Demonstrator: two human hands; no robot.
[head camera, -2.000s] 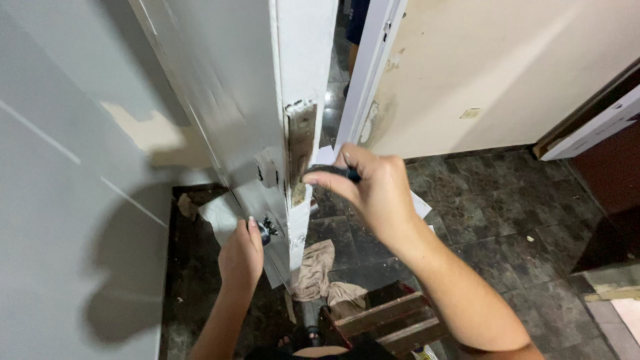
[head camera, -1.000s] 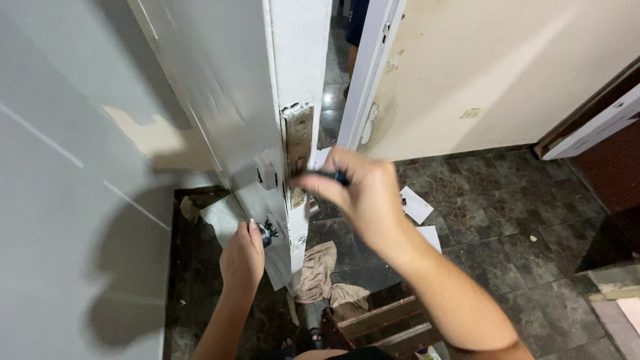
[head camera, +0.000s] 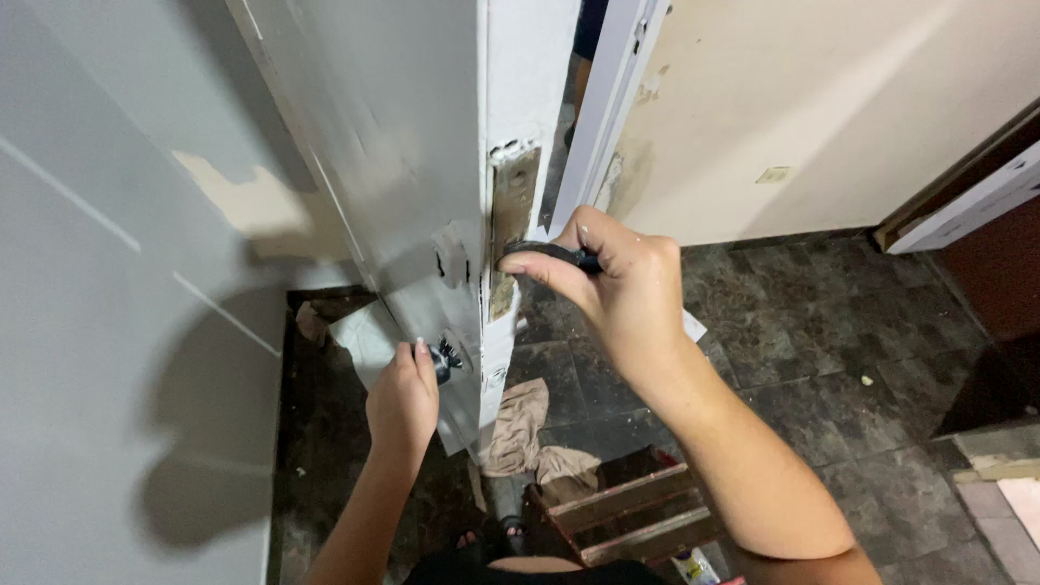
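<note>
A white-painted door (head camera: 390, 146) stands edge-on in front of me, with a bare metal lock plate (head camera: 517, 187) set in its edge. My right hand (head camera: 630, 284) grips a dark-handled tool (head camera: 561, 250); its thumb lies along the tool, close against the plate, and the tool's working end cannot be made out. Lower on the door's left face, my left hand (head camera: 406, 394) is closed round a dark round door knob (head camera: 440, 363) smeared with white. Above the knob, the door face has a roughly edged keyhole area (head camera: 452, 258).
Beige cloth (head camera: 516, 426) lies on dark floor tiles below the door, beside a wooden step stool (head camera: 626, 508). White sheets (head camera: 370, 337) lie behind the door. A door frame (head camera: 605, 106) stands beyond, with part of a person (head camera: 582, 73) in the gap.
My right hand has moved slightly at the lock plate, still holding the tool. My left hand stays at the knob.
</note>
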